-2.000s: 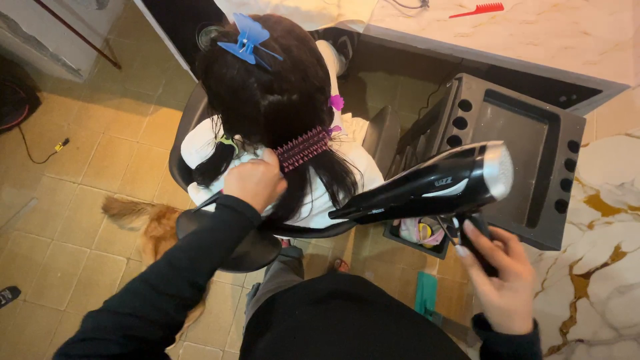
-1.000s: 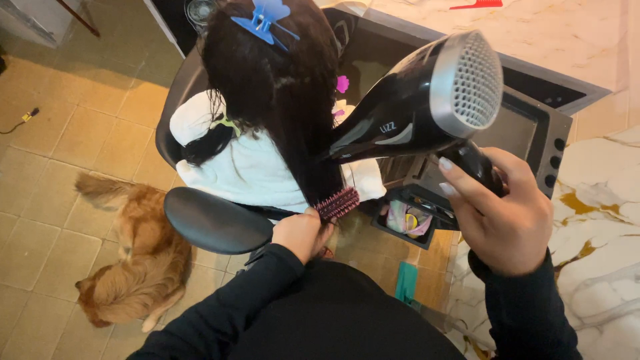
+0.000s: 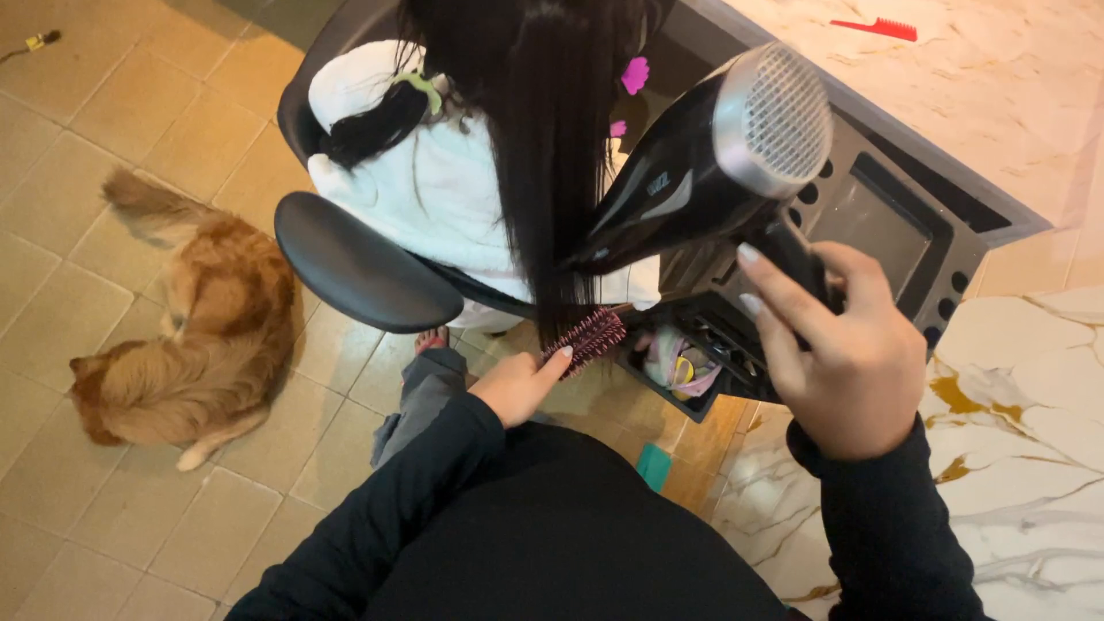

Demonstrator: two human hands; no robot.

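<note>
My left hand (image 3: 523, 385) grips a round bristle hairbrush (image 3: 588, 341) at the lower ends of a seated person's long dark hair (image 3: 552, 164). In my right hand (image 3: 849, 354) is a black hair dryer (image 3: 681, 172) with a silver rear grille; its narrow nozzle lies against or just over the hair above the brush. A white towel (image 3: 457, 185) covers the person's shoulders. A green clip (image 3: 422, 90) holds a separate lock on the left, and a pink clip (image 3: 636, 76) shows to the right of the hair. The brush's handle is mostly hidden.
A black chair part (image 3: 366, 263) juts out left of the towel. On the tiled floor lies a reddish-brown dog (image 3: 207, 345). Right of the chair stand a grey salon trolley (image 3: 888, 233) and its open drawer (image 3: 703, 405). A red comb (image 3: 878, 28) rests on the marbled counter.
My left hand and the brush have moved down the hair to its ends. The hair now hangs straighter. The dog, mostly hidden two seconds ago, shows whole. The view has shifted.
</note>
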